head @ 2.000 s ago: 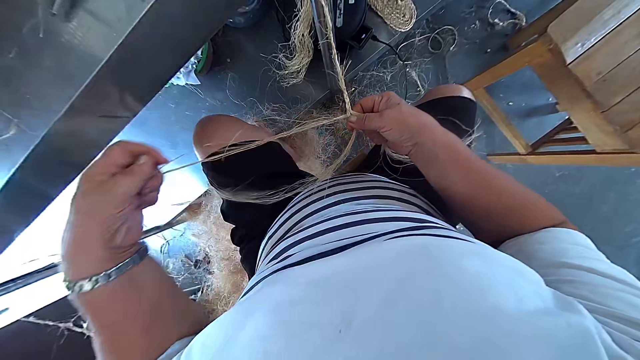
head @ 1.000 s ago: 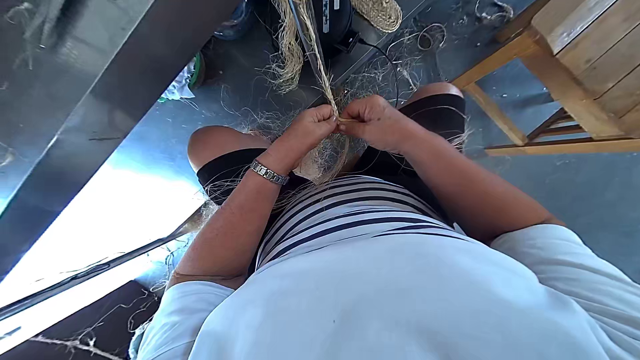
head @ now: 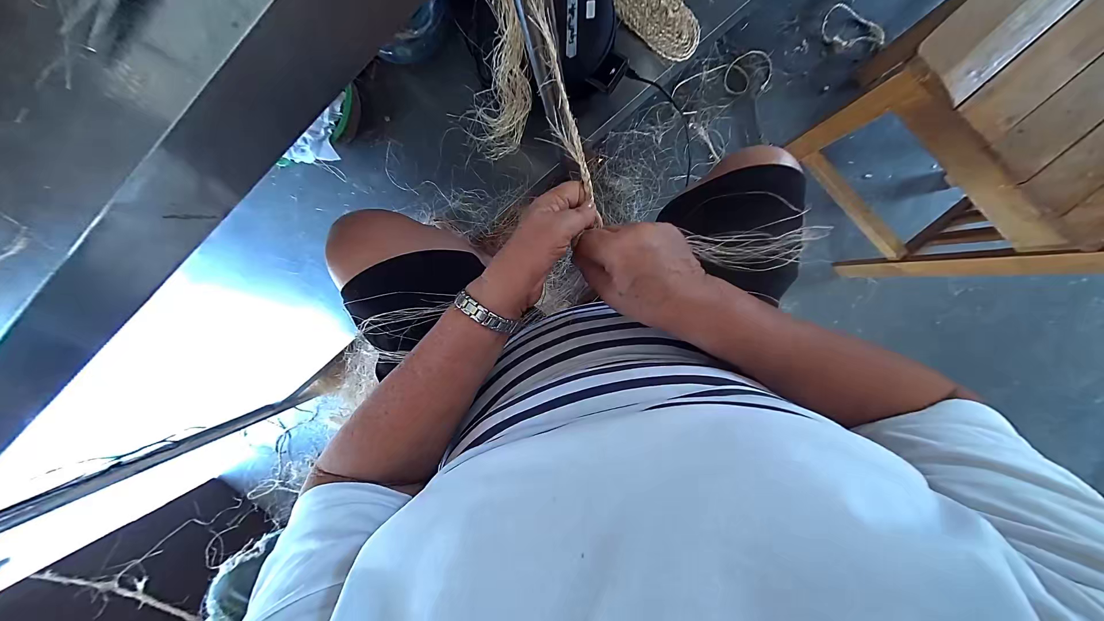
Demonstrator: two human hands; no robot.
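A braided cord of pale plant fibre (head: pixel 567 129) runs down from the top of the view along a dark metal bar (head: pixel 539 65). At its lower end my left hand (head: pixel 552 228), with a metal-band watch at the wrist, pinches the fibres. Close against it, my right hand (head: pixel 634 259) is closed on the fibre strands too. Loose strands (head: pixel 750 247) stick out to the right of my right hand, over the dark shorts. The exact finger grip under both hands is hidden. A hank of loose fibre (head: pixel 509 95) hangs left of the bar.
A wooden stool or chair (head: pixel 940 155) stands at the right. A dark metal beam (head: pixel 164 181) crosses the upper left. A coiled fibre piece (head: pixel 660 26), a thin black cable (head: pixel 668 103) and scattered fibres (head: pixel 638 172) lie beyond my knees. A thin bar (head: pixel 172 450) runs at lower left.
My left hand was out at the left, drawing strands, two seconds ago; it has come in beside my right hand. Strands now stick out right of my right hand.
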